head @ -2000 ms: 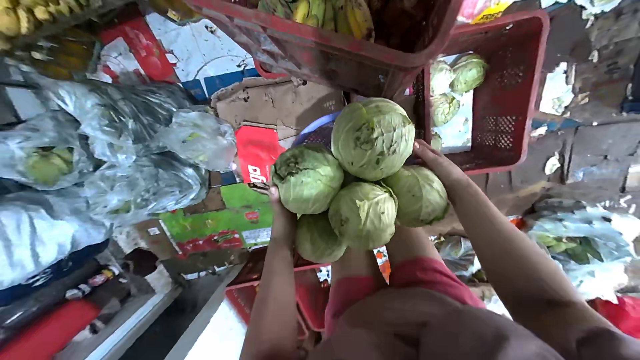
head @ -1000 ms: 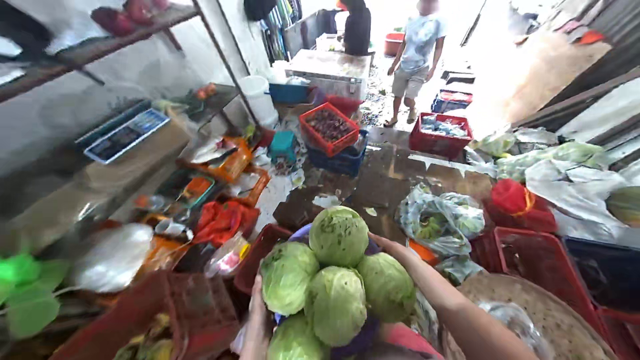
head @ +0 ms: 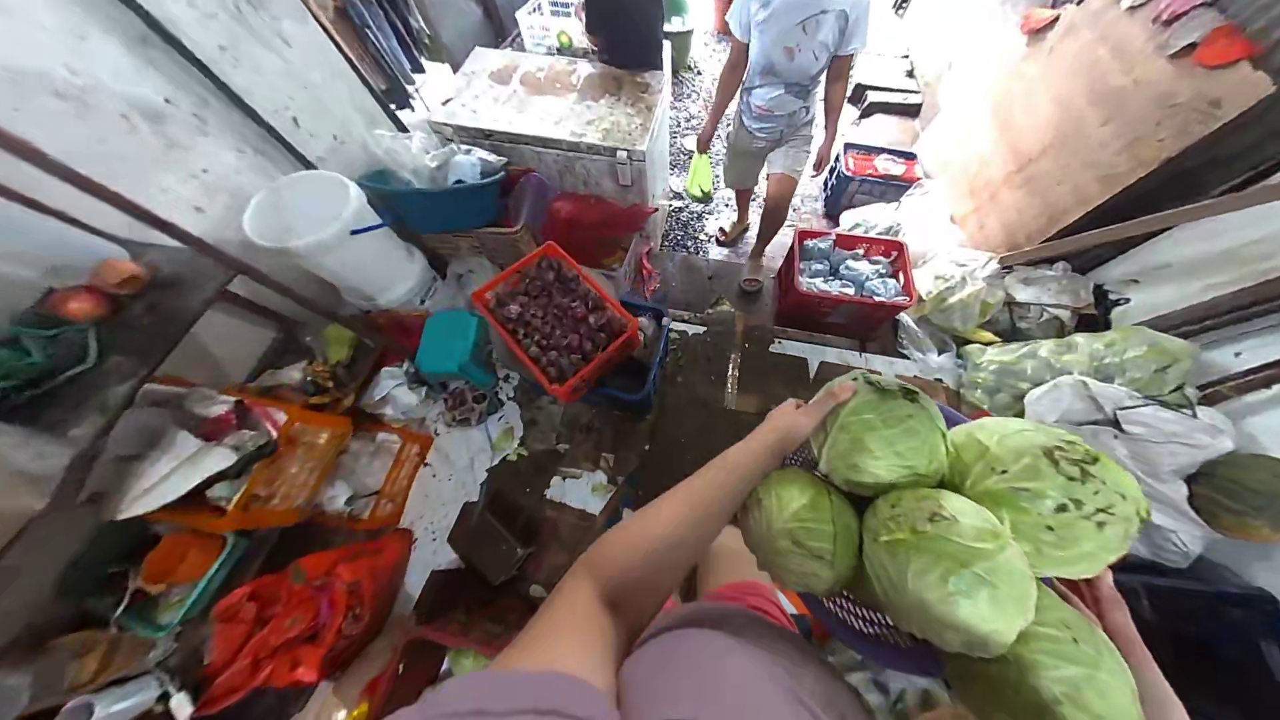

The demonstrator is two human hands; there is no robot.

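Observation:
A purple plastic mesh basket point(head: 880, 630) heaped with several green cabbages point(head: 950, 570) is at the lower right of the head view, close to my body. My left hand point(head: 812, 412) holds its far left side, with the fingers against the upper cabbage. On the opposite side, my right hand point(head: 1095, 605) grips low by the rim, partly hidden under a large cabbage. Some cabbage leaves have dark spots. The basket's underside and most of my right fingers are out of sight.
A red crate of onions point(head: 558, 320) stands ahead on the floor beside a teal container point(head: 455, 348). A person point(head: 785, 110) with a green bag is in the walkway, near a red crate of bagged goods point(head: 845, 280). Bagged vegetables point(head: 1085, 365) line the right.
The view has turned strongly since the earlier frames. Both hands still hold the basket of cabbages, which has gone from mid-view to the right. The person in the walkway appears nearer.

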